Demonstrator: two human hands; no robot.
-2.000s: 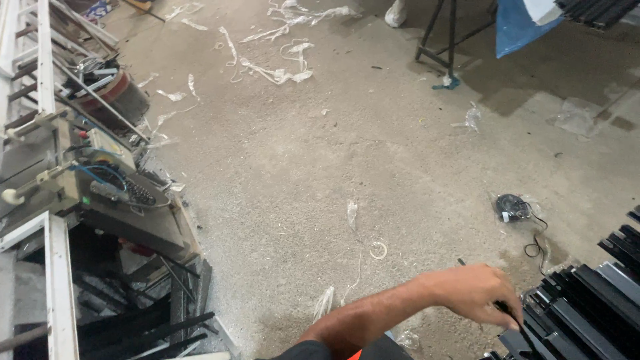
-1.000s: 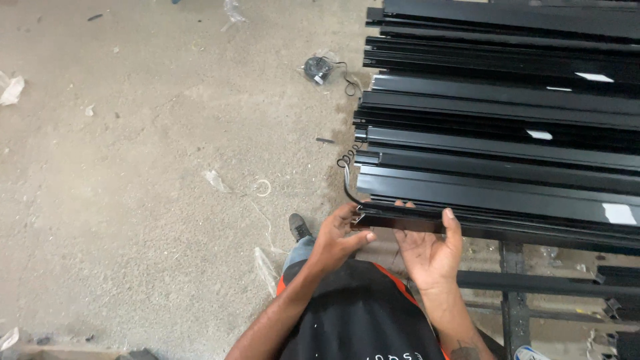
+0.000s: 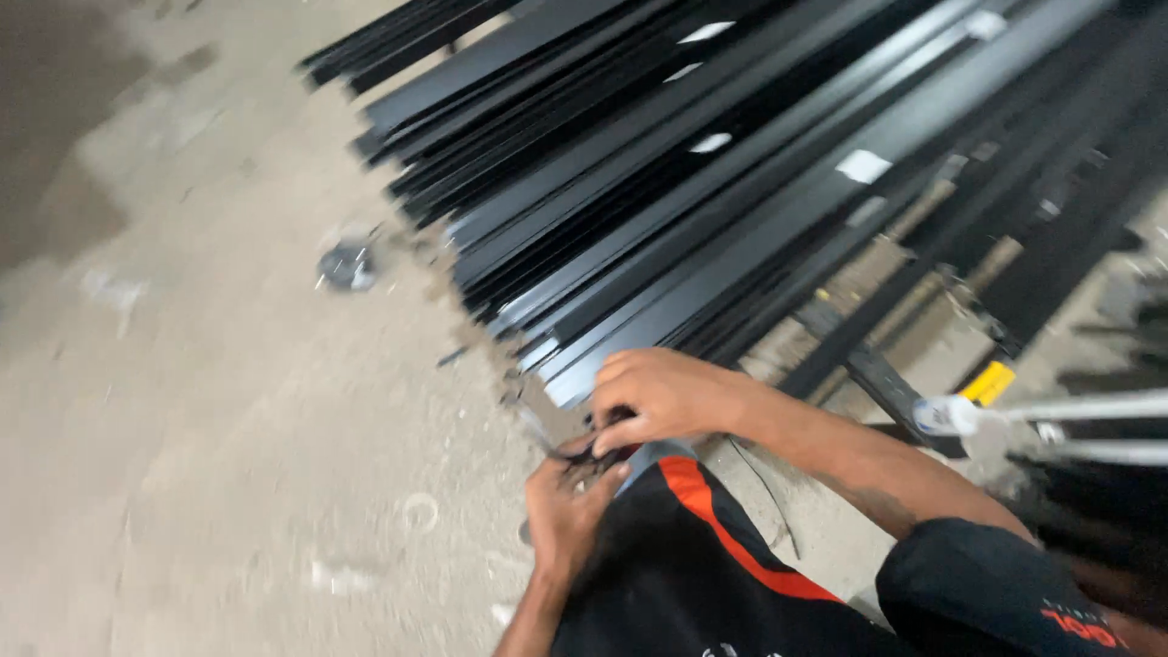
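My left hand (image 3: 570,502) is low in the middle of the view, its fingers curled around the end of a dark strip. My right hand (image 3: 662,397) reaches in from the right, thumb and fingers pinched at the same spot, just beyond the left fingertips. Both hands meet at the near end of the black metal profiles (image 3: 630,319), which lie side by side in a slanting row. The small dark piece between the fingers is blurred and partly hidden, so its exact shape cannot be told.
A coil of black cord in clear plastic (image 3: 349,266) lies on the concrete floor (image 3: 228,411), left of the profiles. Plastic scraps and a pale ring (image 3: 421,514) are scattered nearby. At the right are a dark metal rack bar (image 3: 881,388), a yellow object (image 3: 988,383) and white bars (image 3: 1095,406).
The view has turned, so the profiles now slant. My right hand, palm up beneath the nearest profile a second ago, is now palm down with fingers pinched beside my left hand.
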